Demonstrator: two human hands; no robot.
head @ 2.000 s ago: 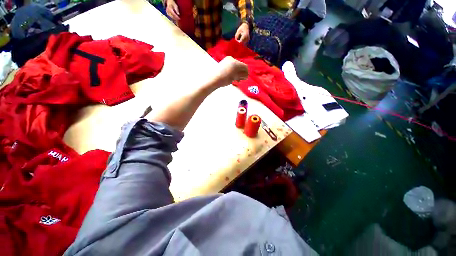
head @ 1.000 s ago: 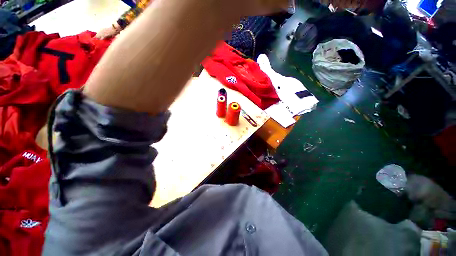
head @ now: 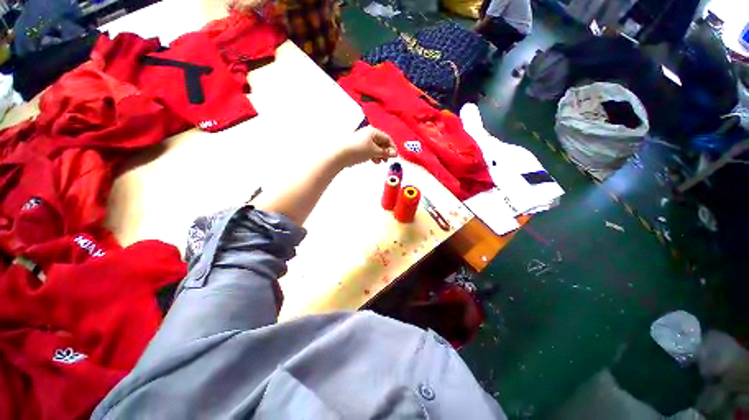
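My right hand point(head: 374, 146) reaches out over the pale table point(head: 320, 262), with the fingers curled together. No needle or thread can be made out at the fingertips. A red garment point(head: 107, 299) with white lettering and a white flower-like logo fills the lower left. My left hand is not in view. Two red-orange thread cones point(head: 407, 204) stand near the table's right corner, with a darker cone point(head: 396, 169) behind them. Thread snips point(head: 437, 215) lie beside them.
Another red garment with a black strip point(head: 195, 82) lies at the upper left. A red garment point(head: 427, 127) and a white garment point(head: 513, 176) lie over the table's right side. A person in a checked sleeve point(head: 308, 29) is beyond. A white sack point(head: 599, 135) is on the floor.
My right arm has come down from high across the view and is again stretched over the table. The other person's hand, at the upper-left garment one second ago, is no longer visible there.
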